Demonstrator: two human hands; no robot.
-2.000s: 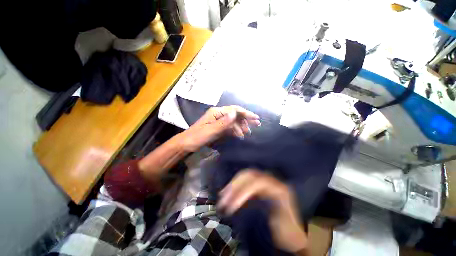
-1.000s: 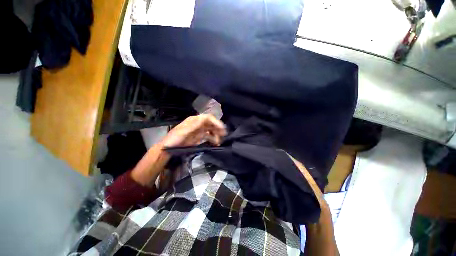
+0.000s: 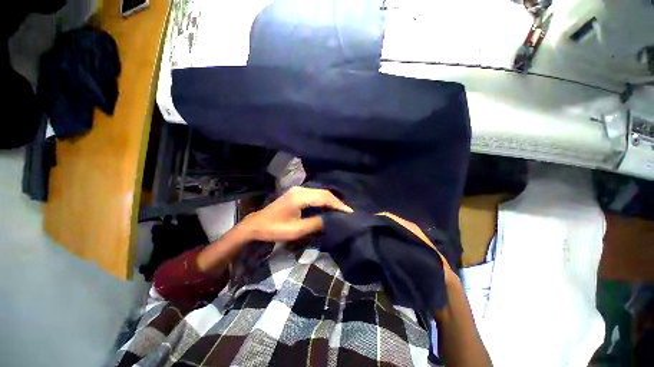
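A wide dark navy cloth [image 3: 323, 107] lies over the white machine bed and hangs down towards my lap. Its upper part is washed out by bright light. My left hand [image 3: 297, 215] is at the near end of the cloth, its fingers closed on a fold. My right hand [image 3: 416, 233] is under and behind a bunched fold of the same cloth; the cloth hides most of it and only its upper edge and the wrist show. The needle and presser foot cannot be seen.
An orange-brown side table [image 3: 107, 172] at the left bears a dark cloth bundle [image 3: 79, 79] and a phone [image 3: 134, 6]. The machine bed [image 3: 538, 118] runs to the right, with a small red and metal item [image 3: 531, 46] on it. White cloth [image 3: 548, 265] lies at the lower right.
The view has tilted down from the machine head to my lap. The navy cloth is now spread over the bed. In the last second my hands have come closer together at the bunched near end.
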